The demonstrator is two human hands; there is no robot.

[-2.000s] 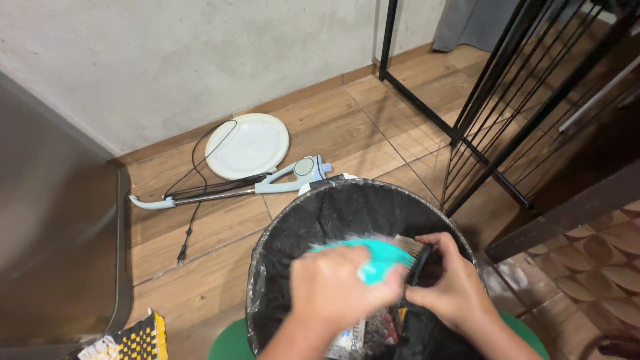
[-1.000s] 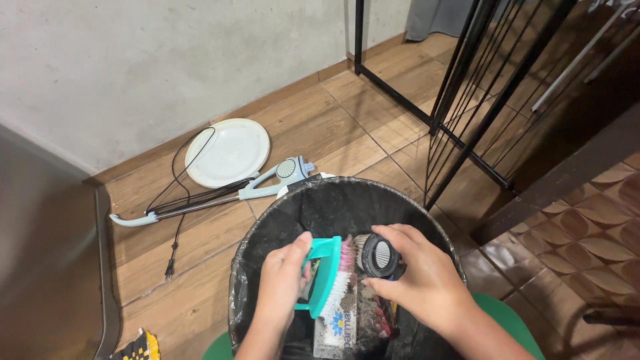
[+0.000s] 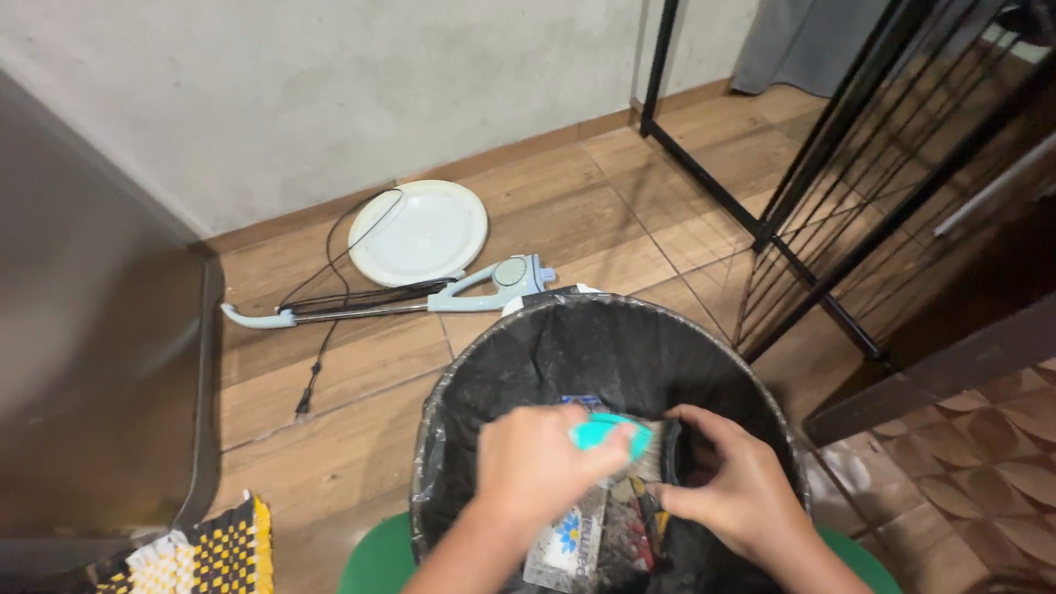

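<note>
My left hand [image 3: 536, 462] grips a turquoise scrub brush [image 3: 612, 436], its pale bristles turned toward the right. In my right hand [image 3: 734, 478] is a round black part [image 3: 675, 454], possibly a vacuum filter, held by its edge with the bristles at or against it. Both hands are over a bin lined with a black plastic bag [image 3: 528, 363]. Below them in the bin lie a printed carton [image 3: 561, 549] and dusty litter. The far side of the round part is hidden by my fingers.
Beyond the bin, a light-blue upright vacuum's handle [image 3: 495, 285] with a black cord lies on the wood-look floor beside a white round lid [image 3: 419, 233]. A black metal rack [image 3: 709, 177] stands at right, a metallic appliance [image 3: 99, 330] at left, and a woven mat [image 3: 227, 549] at lower left.
The brush has turned from upright beside the round part, one second ago, to bristles against or near it. The round part's ribbed face, visible then, is now turned from view.
</note>
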